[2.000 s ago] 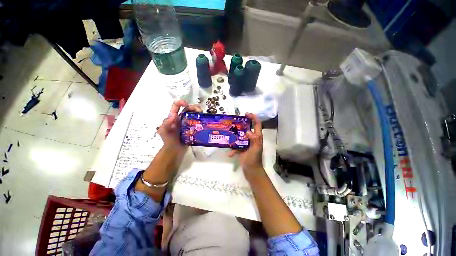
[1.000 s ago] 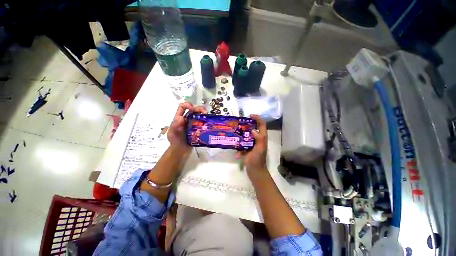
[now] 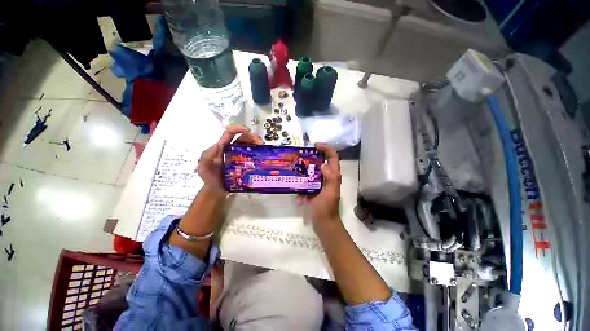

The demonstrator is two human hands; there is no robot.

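A smartphone (image 3: 274, 169) with a bright purple, orange and pink screen is held sideways above the white tabletop. My left hand (image 3: 217, 161) grips its left end, with a bracelet at the wrist. My right hand (image 3: 327, 184) grips its right end. The fingers behind the phone are mostly hidden. Small brass and dark metal buttons (image 3: 274, 129) lie loose just beyond the phone. A handwritten sheet (image 3: 169, 187) lies to the left of my left hand.
Dark green thread cones (image 3: 259, 81) and a red cone (image 3: 280, 64) stand behind the buttons. A large water bottle (image 3: 215, 68) stands back left, a clear packet (image 3: 333, 129) right of the buttons. The button machine (image 3: 446, 226) fills the right side. A red basket (image 3: 84, 284) is lower left.
The phone's screen picture has changed, with a pale row now along its lower part. The camera view has shifted slightly. Both hands keep their hold on the phone.
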